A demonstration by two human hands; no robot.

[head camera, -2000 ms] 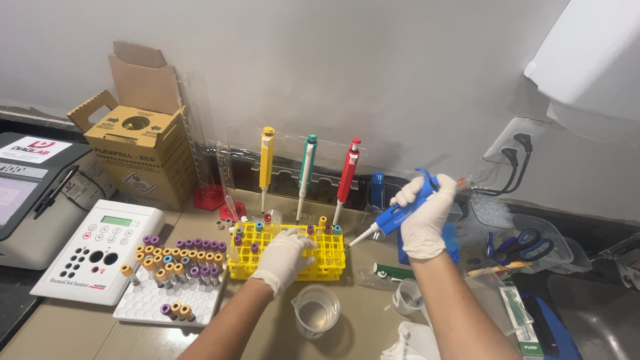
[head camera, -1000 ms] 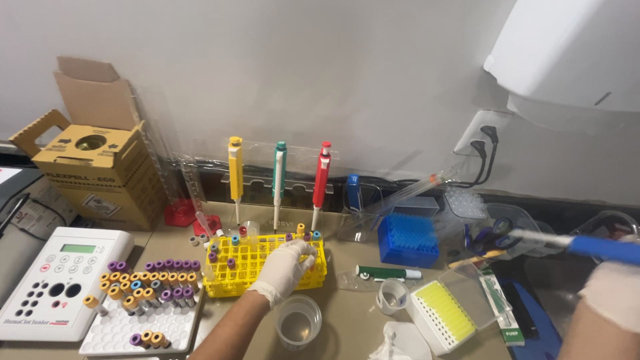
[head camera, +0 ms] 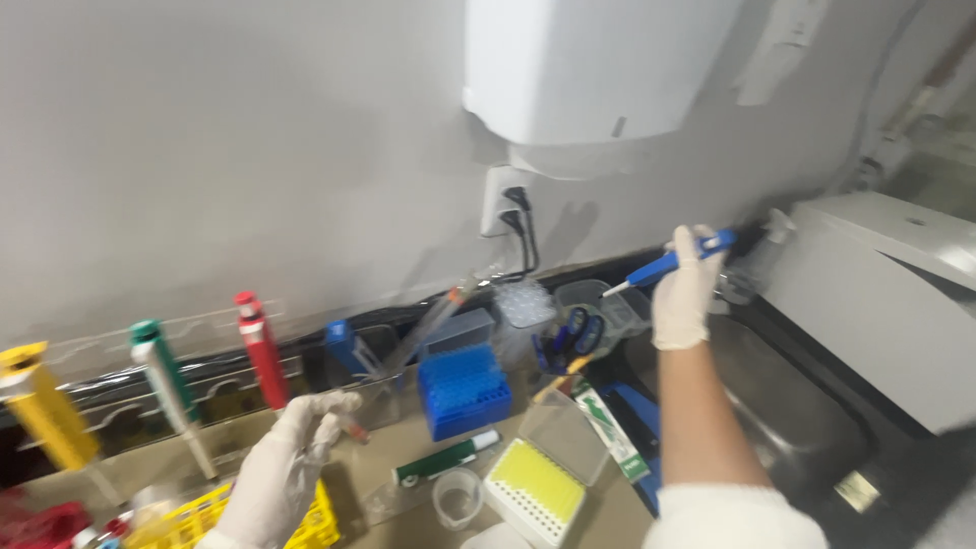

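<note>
My right hand (head camera: 686, 293), in a pale glove, grips a blue micropipette (head camera: 662, 265) over the clear plastic container near the wall; its white tip end points down and left. Above the yellow tube rack (head camera: 324, 518), my gloved left hand (head camera: 286, 457) pinches a small tube with an orange-red end (head camera: 356, 433). Yellow (head camera: 49, 412), green (head camera: 168, 385) and red (head camera: 261, 351) pipettes stand behind the rack. A box of yellow pipette tips (head camera: 536, 488) lies open between my hands, in front of a blue tip box (head camera: 463, 393). The view is blurred.
A green-and-white marker (head camera: 446, 457) and a clear plastic cup (head camera: 457, 498) lie near the tips. Dark-handled scissors (head camera: 583, 332) rest by the clear container (head camera: 606, 301). A metal sink (head camera: 785, 381) and a white appliance (head camera: 862, 290) are at the right; a white dispenser (head camera: 587, 69) hangs above.
The view has swung right. My left hand has lifted from the rack with a tube in its fingers. My right hand, at the right edge before, now holds the pipette near the sink.
</note>
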